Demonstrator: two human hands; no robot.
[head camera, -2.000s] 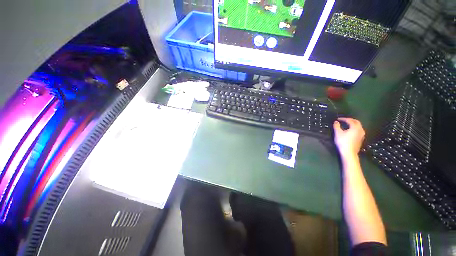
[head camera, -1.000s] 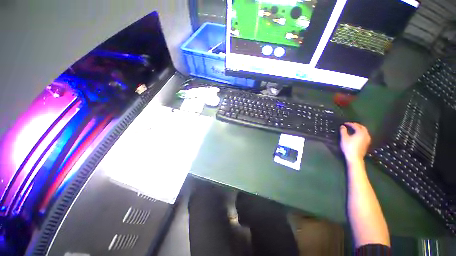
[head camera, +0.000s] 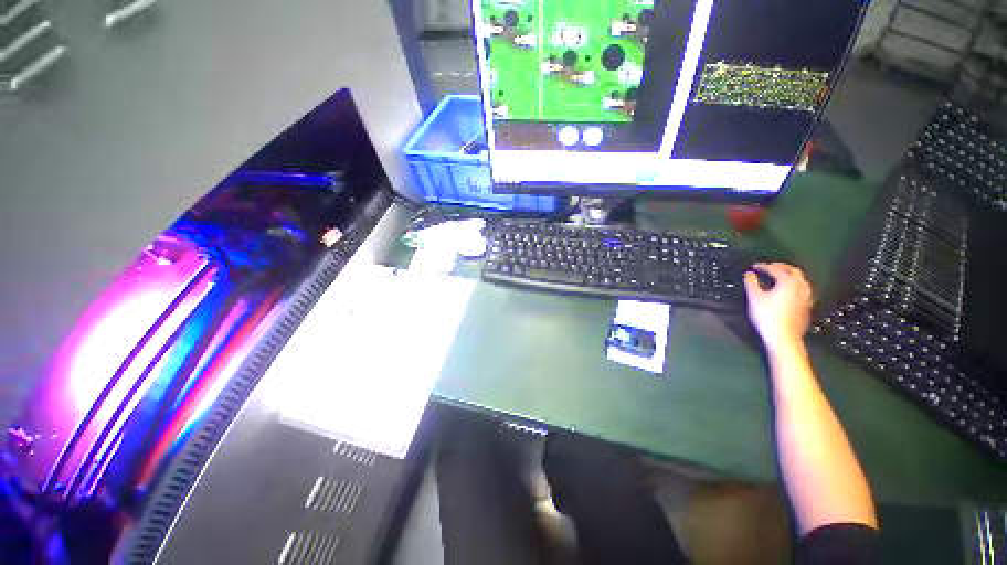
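My right hand (head camera: 780, 298) rests on a small black computer mouse (head camera: 763, 278), mostly hidden under it, just right of the black computer keyboard (head camera: 618, 263). The monitor (head camera: 652, 172) behind the keyboard shows a green close-up of a board on the left and a small board map on the right. My left hand is not in view. A white card (head camera: 640, 359) with a small dark item with a blue label (head camera: 632, 340) on it lies in front of the keyboard.
Bright white paper sheets (head camera: 370, 353) lie on the machine ledge at left, beside the glowing machine window (head camera: 144, 353). A blue bin (head camera: 451, 166) stands behind the monitor's left side. Crumpled white items (head camera: 447, 237) lie left of the keyboard. Dotted black boards (head camera: 922, 370) are stacked at right.
The camera view has shifted, showing more floor at the upper left. The green close-up on the monitor shows a different portion. My right hand stays on the mouse.
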